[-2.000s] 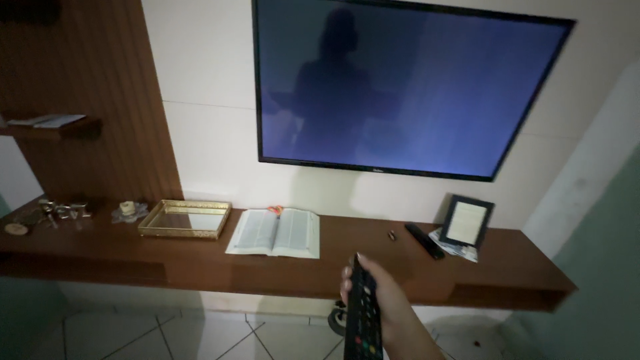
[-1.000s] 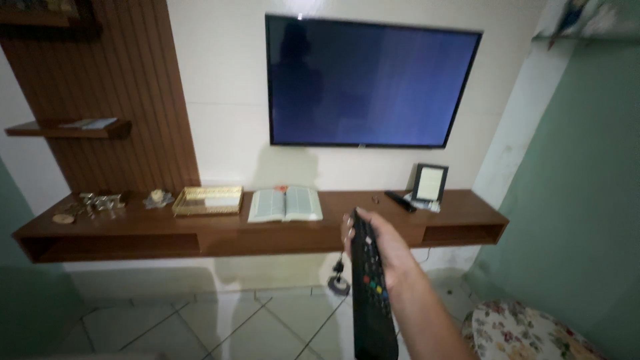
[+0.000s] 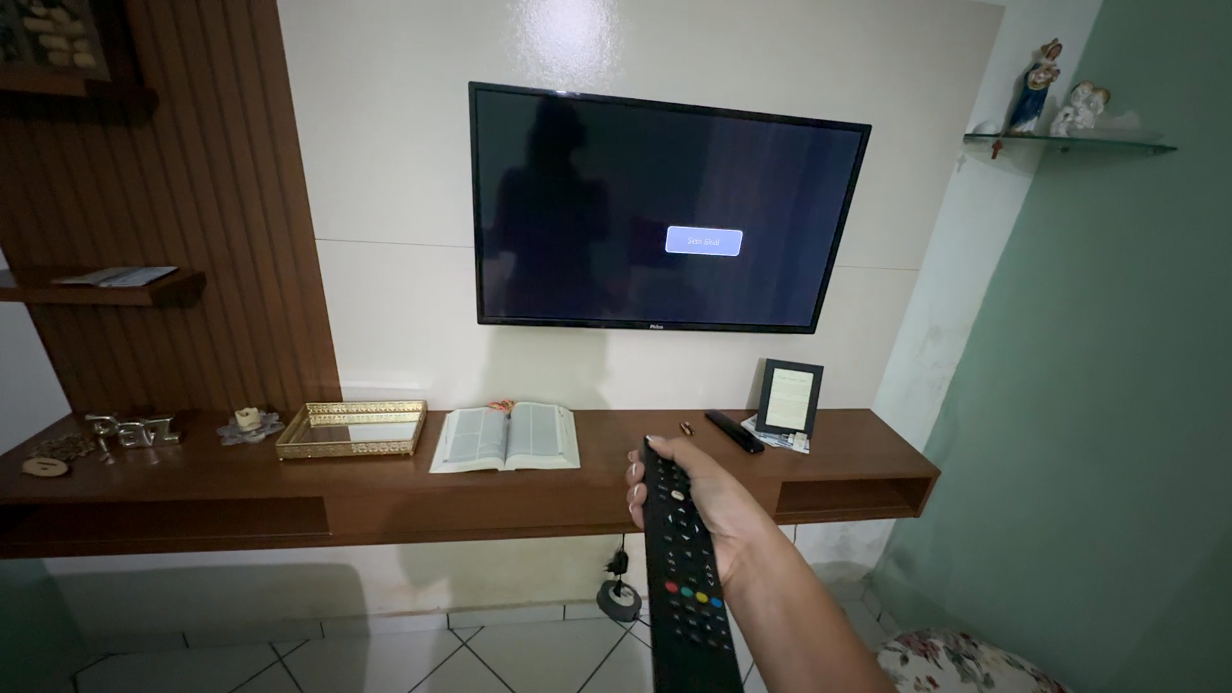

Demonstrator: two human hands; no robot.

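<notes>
My right hand (image 3: 707, 491) is closed around a black TV remote control (image 3: 685, 577) with colored buttons, its far end pointing toward the wall and the thumb near its top. Beyond it, a flat-screen television (image 3: 664, 173) hangs on the wall; its dark screen bears a small light-blue box with writing and a person's reflection. Below the television, on a brown wooden wall shelf (image 3: 597, 500), lie an open book (image 3: 506, 438) and a second black remote (image 3: 733, 431), beside a framed sheet (image 3: 790, 397). My left hand is out of view.
A gold mirrored tray (image 3: 351, 430), a candle (image 3: 247, 420) and metallic letters (image 3: 133, 430) stand along the shelf's left part. Figurines are on a glass corner shelf (image 3: 1068, 143). A cable with a round dark object (image 3: 619, 600) hangs beneath. A floral-covered seat (image 3: 962, 662) is at lower right.
The television's screen has gone from plain bluish to darker with a small light-blue box on it. My right hand keeps hold of the remote. The view has shifted.
</notes>
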